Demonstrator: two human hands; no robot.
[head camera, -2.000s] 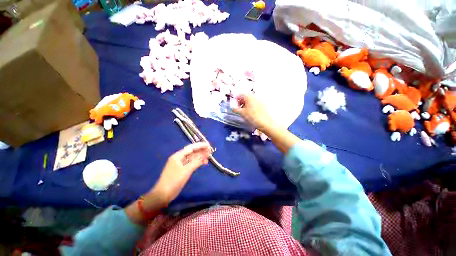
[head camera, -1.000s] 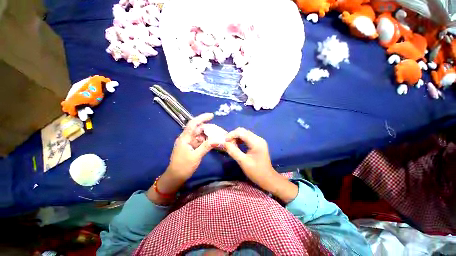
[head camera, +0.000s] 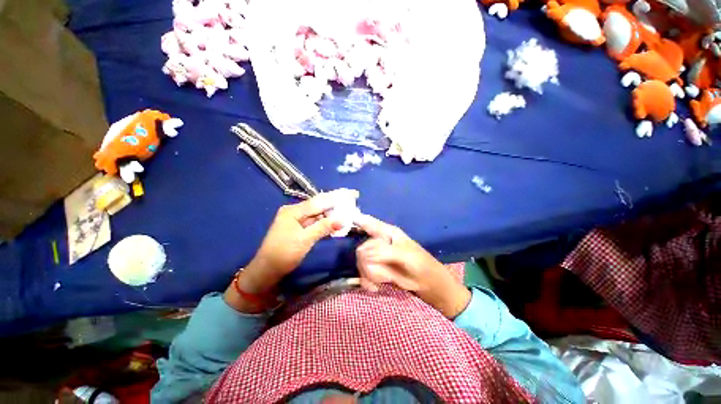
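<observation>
A small pale pink-and-white plush piece (head camera: 343, 211) is held at the table's near edge, partly hidden by fingertips. My left hand (head camera: 286, 243) pinches it from the left. My right hand (head camera: 399, 260) is close at its right, fingers curled, with a fingertip by the piece's lower right side; whether it holds a needle or thread is too fine to tell. Long metallic forceps (head camera: 273, 162) lie on the cloth just beyond my left hand. More pink-white pieces (head camera: 320, 59) lie on the white plastic bag (head camera: 443, 71).
Another pink-white heap (head camera: 204, 47) is left of the bag. Stuffing tufts (head camera: 531, 66) and orange toys (head camera: 654, 99) are at right. A single orange toy (head camera: 134, 144), card (head camera: 85, 221), pale disc (head camera: 137, 259) and cardboard box (head camera: 47, 110) are at left. Checked cloth (head camera: 648, 276) hangs at lower right.
My right hand has come back from the pile on the bag to the near edge. Since one second ago its fingers have curled and dropped slightly, and the plush piece shows upright in my left fingers.
</observation>
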